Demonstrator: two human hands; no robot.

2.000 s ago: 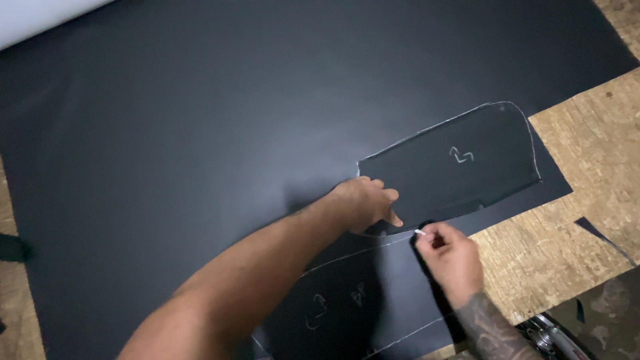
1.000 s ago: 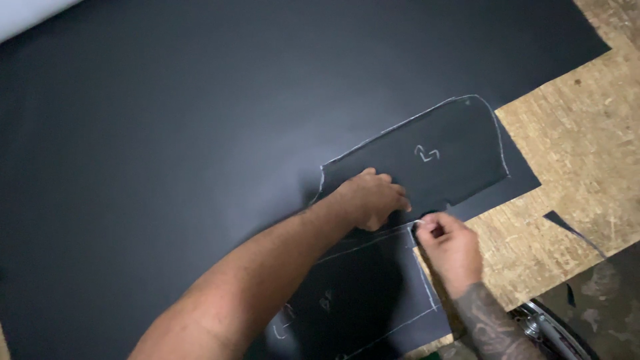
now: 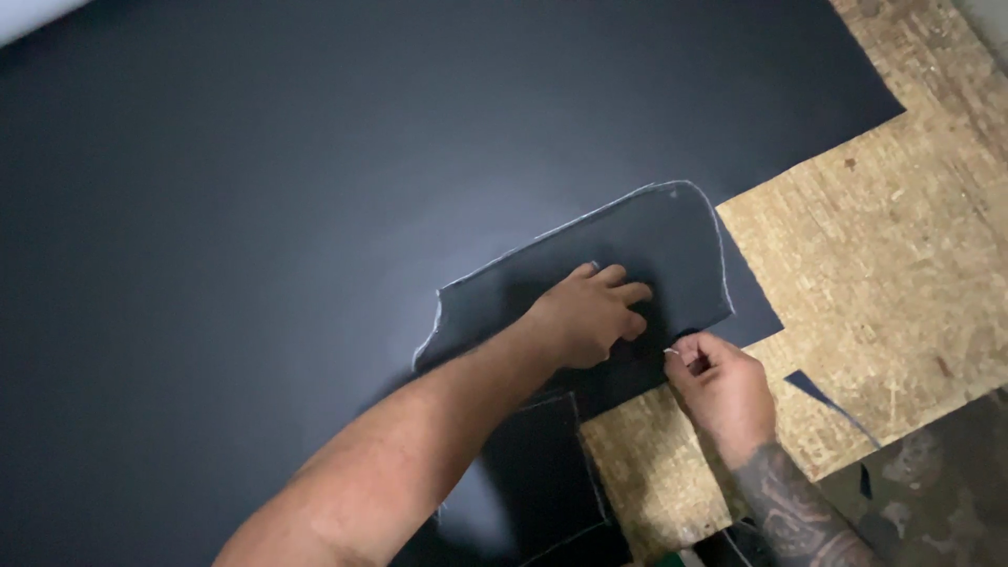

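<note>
A large dark sheet of material (image 3: 236,197) is spread out flat. On it lies a dark pattern piece (image 3: 669,244), its top and right edges traced in a white chalk-like line. My left hand (image 3: 587,319) rests palm down on this piece, fingers apart, holding nothing. By the piece's lower edge, my right hand (image 3: 720,386) pinches a small white marker, probably chalk, between thumb and fingers. Below my left forearm, more white outlines (image 3: 591,465) show on the dark material. The forearm hides part of the piece and of the sheet.
Under the sheet is a wooden board table (image 3: 890,260). A thin dark offcut (image 3: 819,398) lies near its front edge, partly over it. A small dark scrap (image 3: 865,480) is on the floor (image 3: 921,488). A white surface (image 3: 35,16) shows at the top left.
My left hand has moved right along the pattern piece. My right hand has moved along the piece's lower edge, still pinching the white marker. The view has shifted.
</note>
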